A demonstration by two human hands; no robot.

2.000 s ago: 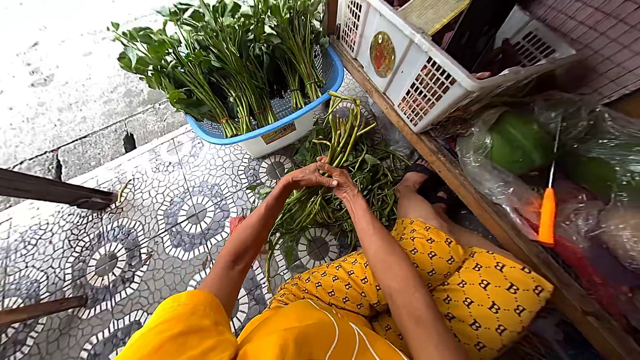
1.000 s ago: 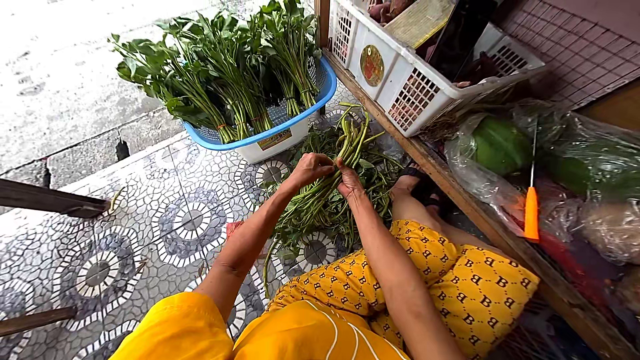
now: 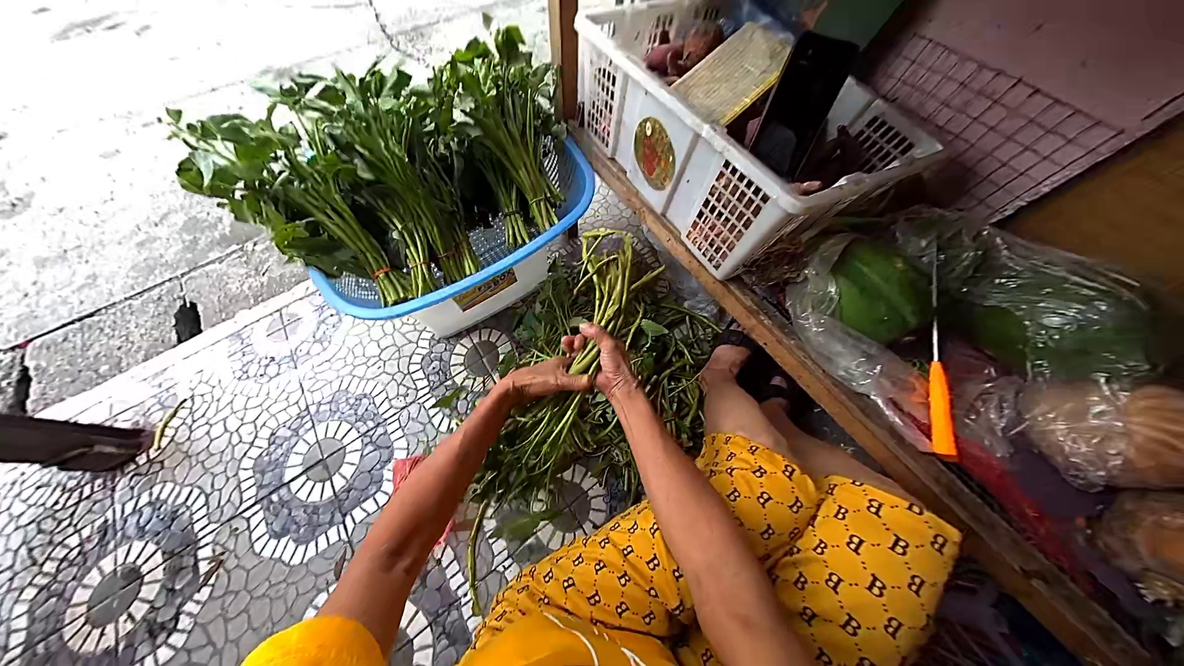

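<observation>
My left hand [image 3: 548, 377] and my right hand [image 3: 608, 359] meet around a bunch of long green vegetable stems [image 3: 612, 282], with the cut ends pointing away from me. Both hands are closed on the bunch, and some fingers are hidden behind it. Under and around them a loose heap of leafy green stems [image 3: 675, 370] lies on the patterned tile floor. Beyond it, a blue-rimmed plastic basket [image 3: 566, 217] holds several tied bundles of leafy greens [image 3: 370, 176], their stems toward me.
A white plastic crate [image 3: 680, 171] stands behind a wooden beam [image 3: 786, 347] at right. An orange-handled knife or tool [image 3: 942, 412] lies on plastic-wrapped produce [image 3: 879, 291]. A dark post [image 3: 74, 442] juts in at left. My feet are beside the heap.
My hands have shifted their grip on the stems; the left hand, raised with bent fingers a second ago, now lies flatter across them. The basket and crate stay put.
</observation>
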